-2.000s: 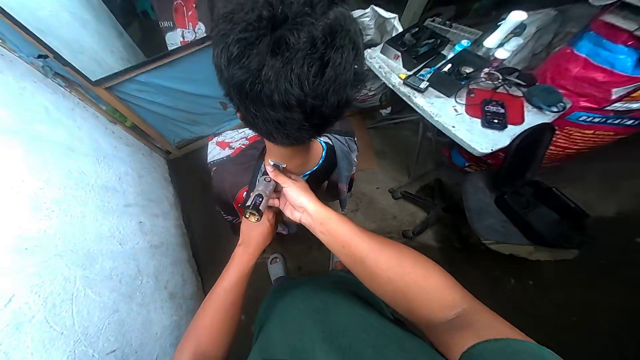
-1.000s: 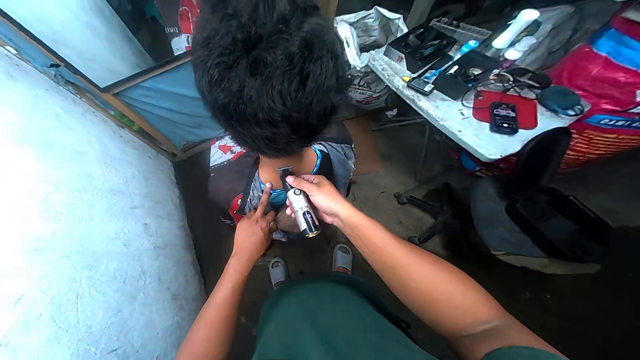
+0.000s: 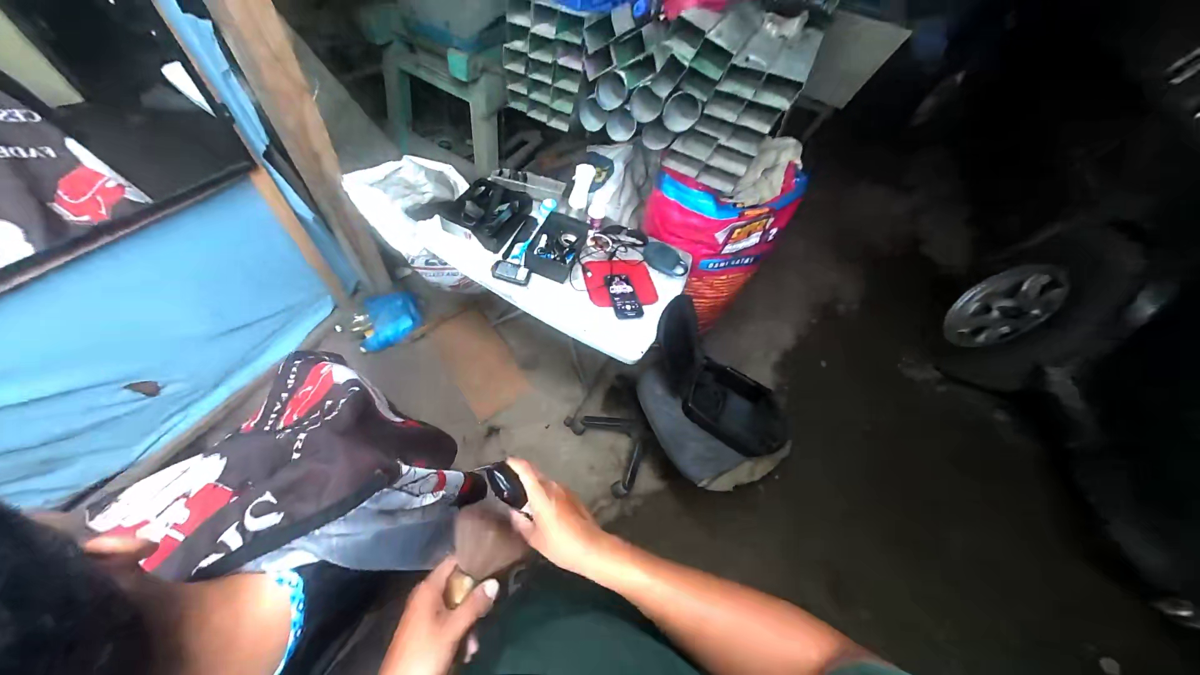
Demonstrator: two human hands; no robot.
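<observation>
My right hand (image 3: 558,525) is closed around a dark, shiny hair clipper (image 3: 506,486), seen partly end-on beside the seated person's cape. Below it, my left hand (image 3: 441,614) holds what looks like a brush (image 3: 487,544), with a blurred brown tuft and a pale yellowish base between the fingers. The tuft lies close under my right hand; whether they touch is unclear. At the lower left sits the person, with dark hair (image 3: 56,591) and bare neck in view. A dark barber cape (image 3: 328,469) with red and white print spreads from the person's front toward my hands.
A white table (image 3: 562,319) bears a phone (image 3: 623,295), a red cloth, black trays and bottles. Beneath its right end stands a chair base (image 3: 614,427) near an open grey bag (image 3: 722,422). A blue sheet (image 3: 141,375) hangs left; a car wheel (image 3: 1008,305) is at right.
The view has swung far to the right. Both hands have left the person's nape, where the clipper was one second ago. A brush-like thing now shows in my left hand.
</observation>
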